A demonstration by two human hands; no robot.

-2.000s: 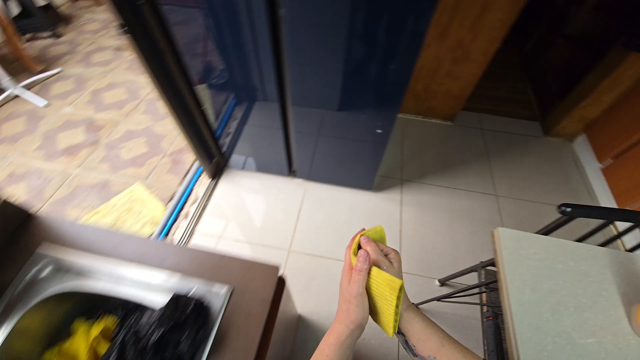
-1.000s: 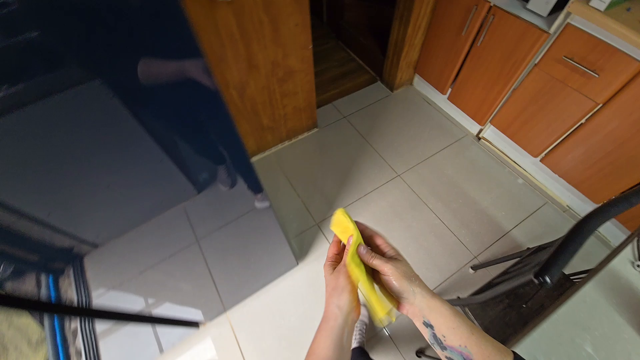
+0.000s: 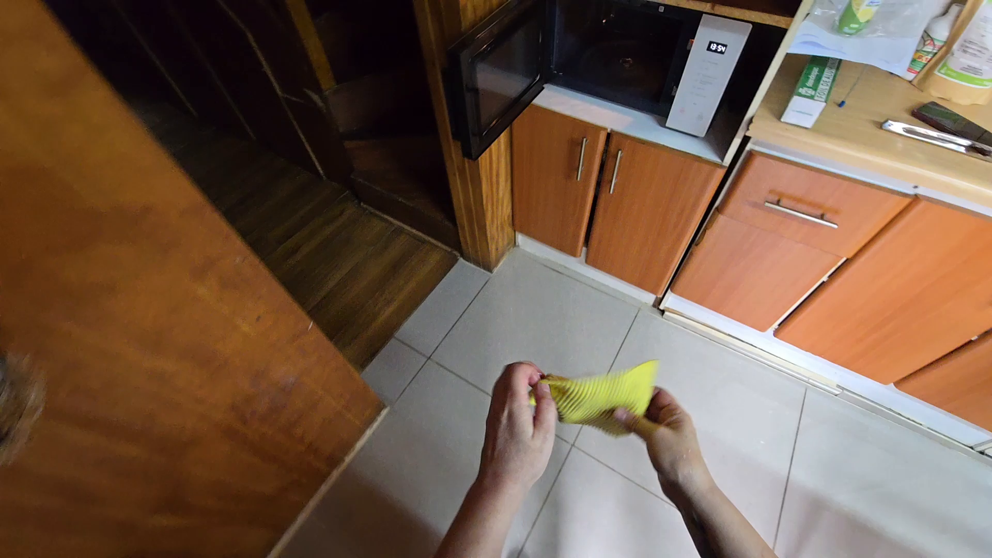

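Note:
A yellow ribbed cleaning cloth is stretched between my two hands above the tiled floor. My left hand grips its left end, where the cloth is bunched and looks darker. The right edge is pinched between the thumb and fingers of my right hand. Beyond them, a microwave oven stands in a cabinet niche with its door swung wide, showing a dark interior.
Orange-brown cabinets line the far side. The wooden counter at upper right holds a green and white box, bottles and a knife-like metal utensil. A wooden panel fills the left, beside a dark wood-floored passage.
The view has turned from the sink and blue panel to the microwave and cabinets. The cloth, folded between my close hands before, is now spread, and my hands are farther apart.

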